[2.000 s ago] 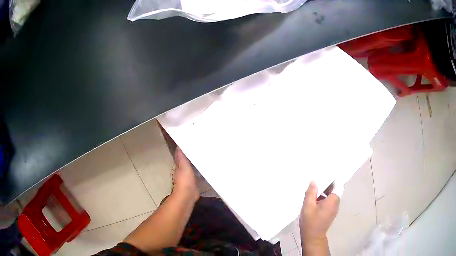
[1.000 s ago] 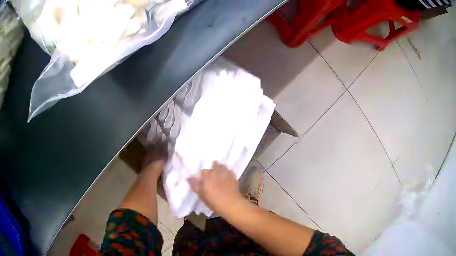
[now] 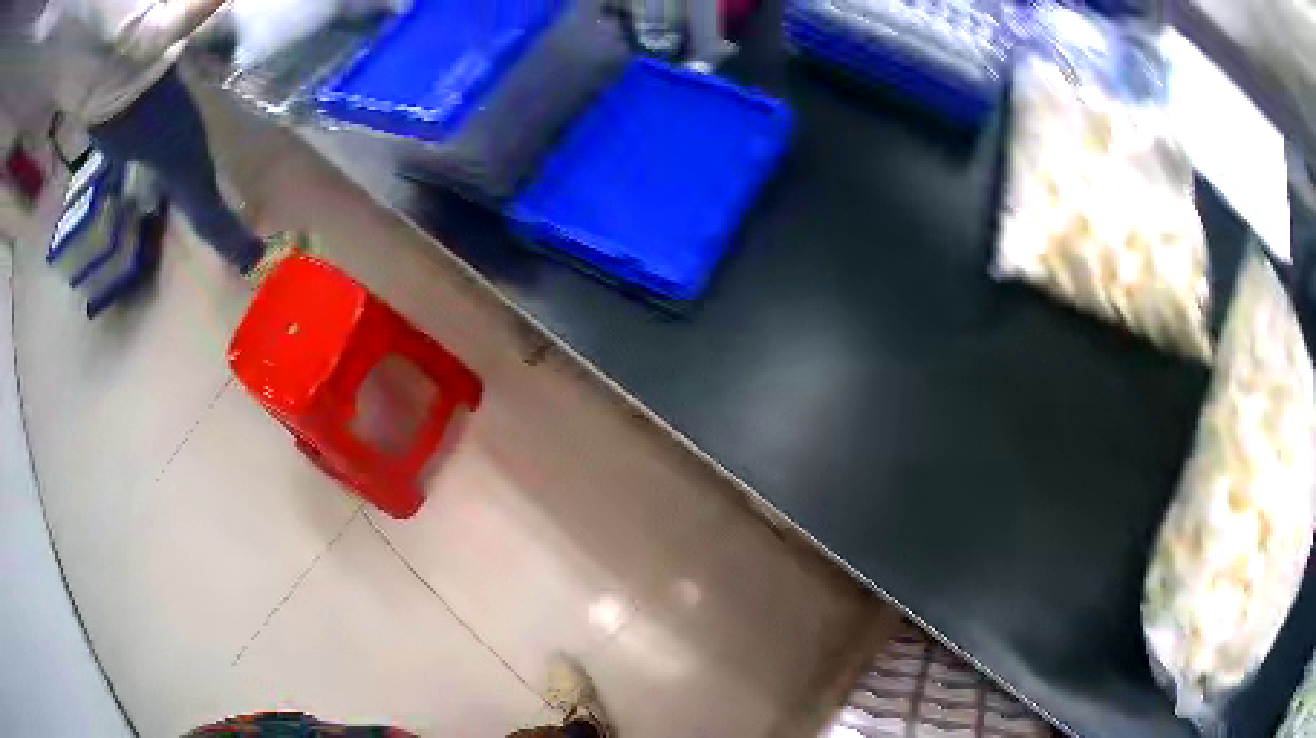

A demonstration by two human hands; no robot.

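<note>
Neither of my hands is in view; only a bit of patterned sleeve shows at the bottom edge. A blue tray [image 3: 657,180] lies on the dark bench [image 3: 866,418] near its edge. A clear bag of cream parts [image 3: 1104,202] lies on the bench at the upper right. A second long bag of cream parts [image 3: 1248,490] lies at the far right. The picture is blurred.
A red plastic stool [image 3: 310,339] stands on the tiled floor at left. Another blue tray [image 3: 440,65] and blue trays with white contents [image 3: 902,51] are at the back. A person [image 3: 159,130] stands at upper left. A ribbed clear sheet [image 3: 938,685] shows below the bench edge.
The view has swung along the bench. My hands and the white sheets they were on have left the picture; the blue trays and the other person have come into view.
</note>
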